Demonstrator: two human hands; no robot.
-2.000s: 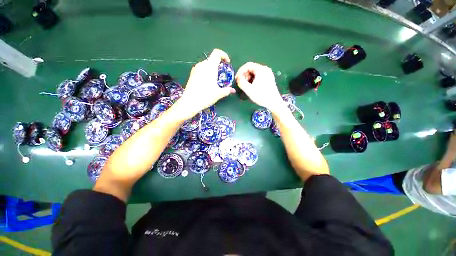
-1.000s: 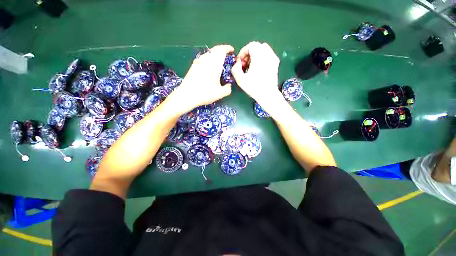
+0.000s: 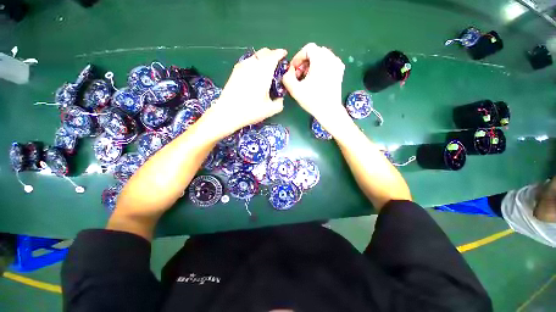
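My left hand (image 3: 253, 85) is shut on a round board unit (image 3: 279, 79), held above the bench with its face turned toward my right hand. My right hand (image 3: 317, 79) is beside it, fingers curled together at the unit's edge, with something small and reddish between them; I cannot tell whether it grips this. Many blue-white disc units (image 3: 253, 148) lie heaped to the left and under my left forearm. A dark ring-faced unit (image 3: 206, 191) lies at the heap's near edge. Two discs, one of them (image 3: 359, 104) with a pale wire, lie by my right forearm.
A black housing (image 3: 388, 71) lies right of my right hand. Several more housings (image 3: 440, 156) lie together farther right on the green bench (image 3: 341, 210). A disc and a housing (image 3: 486, 45) lie at the upper right. A person's sleeve (image 3: 530, 213) shows at the right edge.
The held disc has turned from face-on to nearly edge-on, and my hands are closer together around it. The whole view has shifted slightly; the bench items look otherwise unchanged.
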